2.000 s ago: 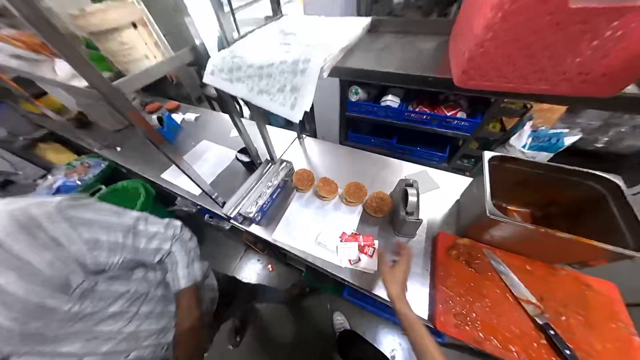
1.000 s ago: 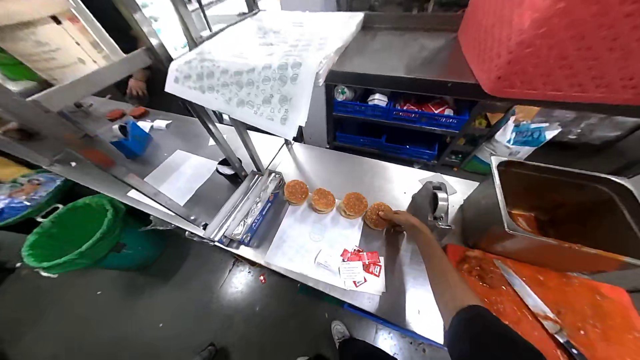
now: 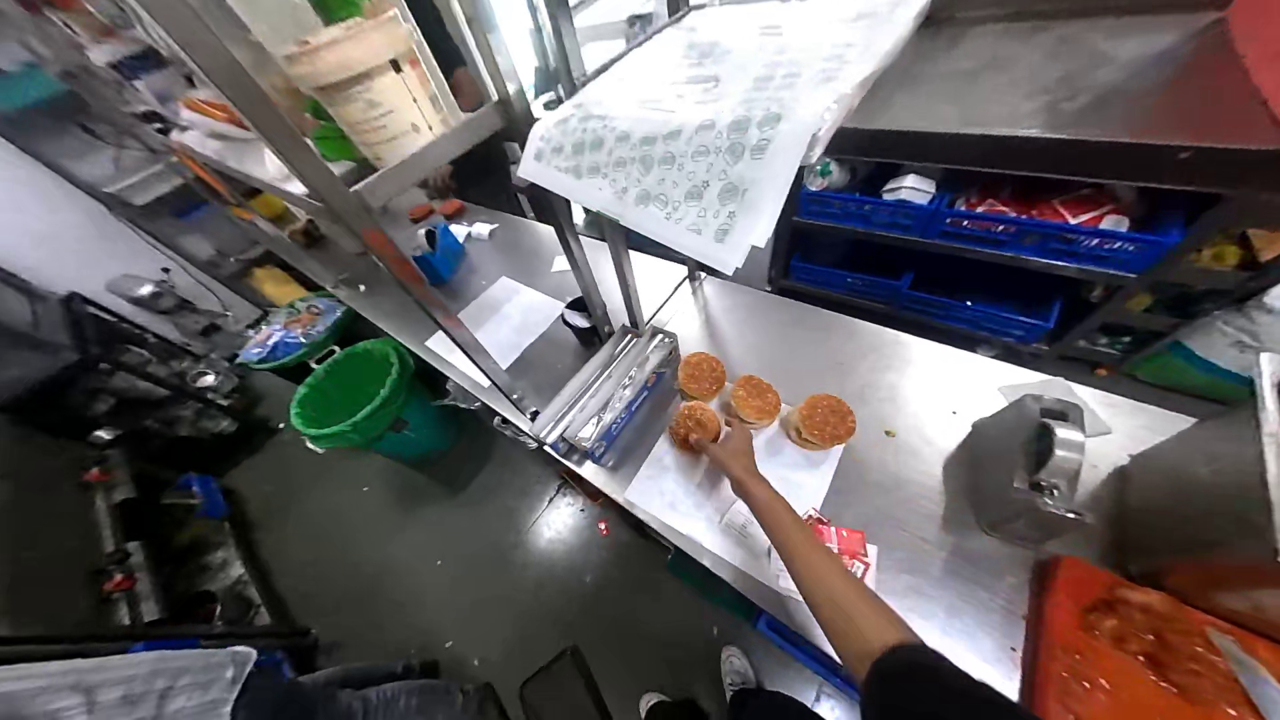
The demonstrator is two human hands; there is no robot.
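Note:
My right hand point(image 3: 731, 449) grips a burger bun point(image 3: 694, 426) at the left edge of a white paper sheet point(image 3: 668, 487) on the steel counter. Behind it stand more buns in a row: one at the left point(image 3: 702, 377), one in the middle point(image 3: 755, 400) and one at the right point(image 3: 822, 421). Red and white packets point(image 3: 843, 541) lie on the paper's front part, partly behind my forearm. A foil or film box point(image 3: 627, 396) is left of the buns. My left hand is out of view.
A metal dispenser point(image 3: 1035, 470) stands to the right, near a red cutting board point(image 3: 1130, 640) with a knife point(image 3: 1245, 668). Patterned wrapping paper point(image 3: 690, 140) hangs over the back. Blue crates point(image 3: 1040, 235) sit on low shelves. A green-lined bin point(image 3: 355, 395) is on the floor at left.
My right hand has moved left with the bun from the row's right end, now in front of the leftmost bun. The co-worker in the striped shirt has moved mostly out of view.

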